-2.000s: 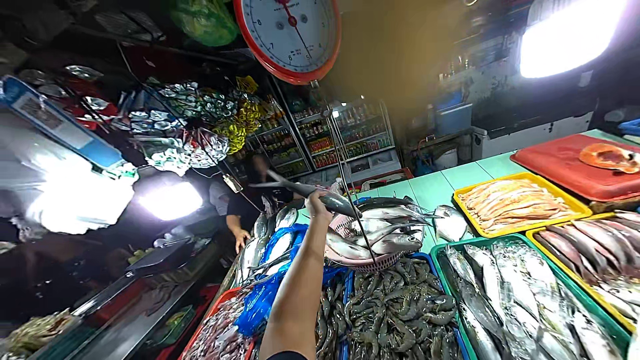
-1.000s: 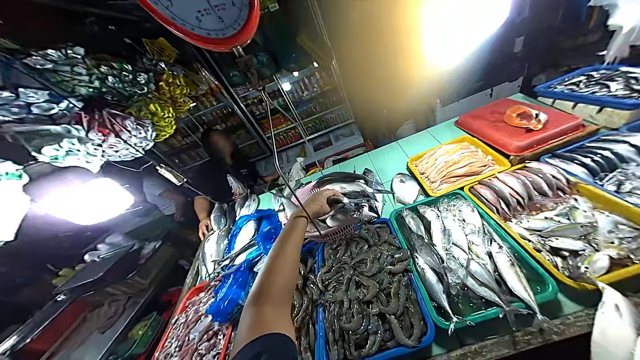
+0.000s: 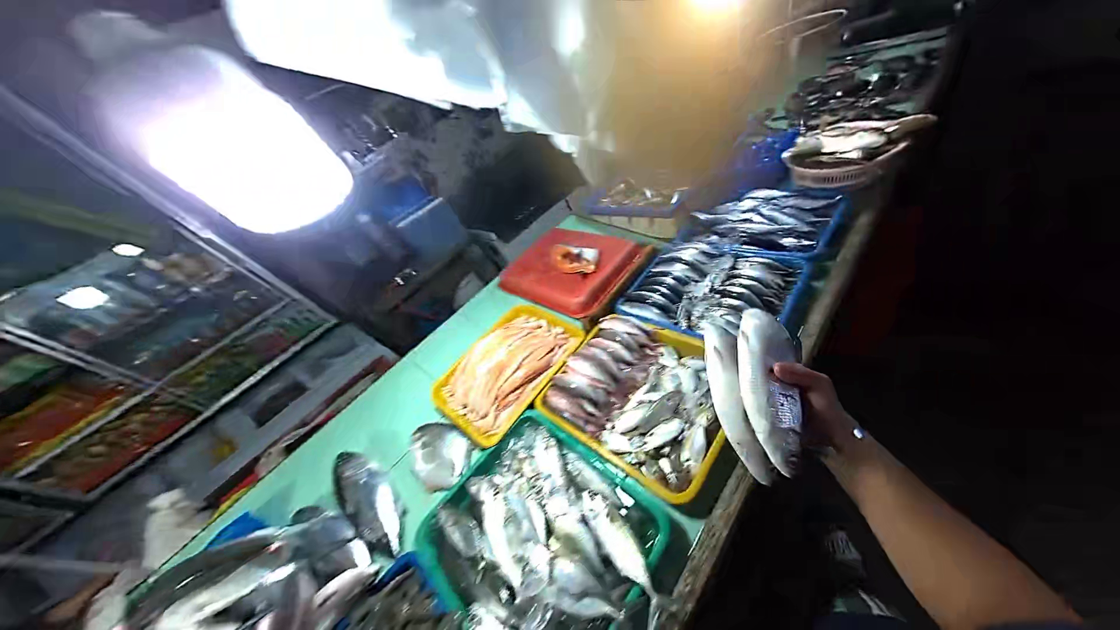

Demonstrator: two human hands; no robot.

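My right hand (image 3: pixel 818 402) is at the right, beyond the counter's wooden edge, shut around two long silvery fish (image 3: pixel 763 394) held side by side and nearly upright. Their lower ends hang over the dark space beside the counter. Just left of them is a yellow tray (image 3: pixel 700 490) of small silvery and pinkish fish. Behind their upper ends lies a blue tray (image 3: pixel 792 311) of small dark-backed fish. My left hand is out of view.
On the counter (image 3: pixel 464 328) are a green tray (image 3: pixel 662 525) of silvery fish, a yellow tray (image 3: pixel 444 398) of pale orange fillets, a red lid (image 3: pixel 534 262) bearing an orange piece, and a fish basket (image 3: pixel 836 178). More fish (image 3: pixel 236 577) lie lower left. A bright lamp (image 3: pixel 254 149) hangs above.
The view has swung far to the right. My left hand, earlier at the fish pile in the basket, has gone out of view. My right hand with the two fish has come into view.
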